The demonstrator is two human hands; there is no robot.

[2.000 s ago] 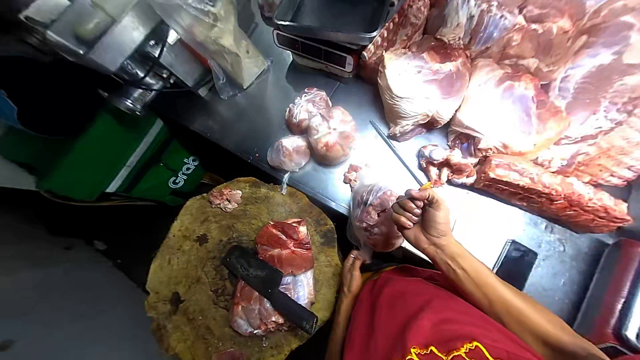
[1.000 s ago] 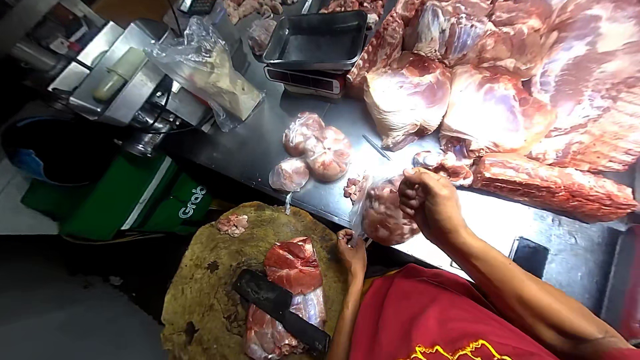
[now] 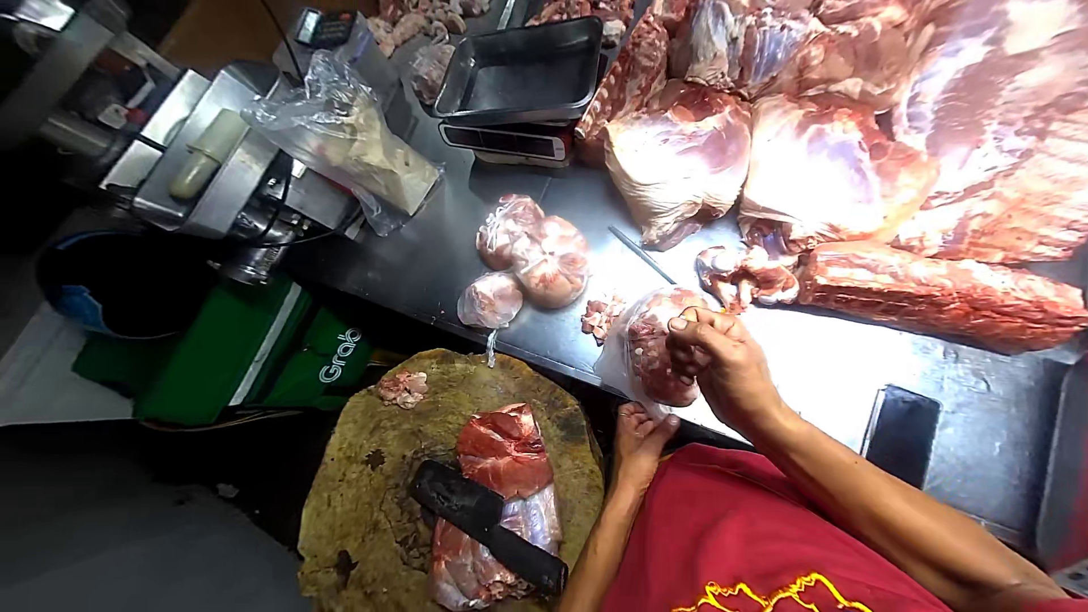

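My left hand (image 3: 643, 438) is at the near edge of the metal table, its fingers closed on the gathered end of a clear plastic bag of meat (image 3: 656, 357). My right hand (image 3: 718, 361) is curled over the bag's right side, and a small yellow strip, perhaps a rubber band, shows at its fingertips. Left of the bag lie small meat scraps (image 3: 602, 318) and several tied bags of meat (image 3: 552, 263). Behind it is a thin metal rod (image 3: 642, 255). A black-looking cleaver (image 3: 484, 518) rests on a cut of meat (image 3: 506, 450) on the round wooden chopping block (image 3: 365, 476).
Large raw meat cuts (image 3: 833, 178) cover the back right, with a long loin piece (image 3: 943, 293) in front. A scale (image 3: 510, 143) carries a black tray (image 3: 523, 72). A phone (image 3: 903, 435) lies at right. A metal machine (image 3: 212, 153) and green bag (image 3: 212, 357) are at left.
My right hand was raised beside the bag with the yellow strip at its fingers; it is now over the bag's right side. My left hand stays at the bag's near end. The view has shifted somewhat.
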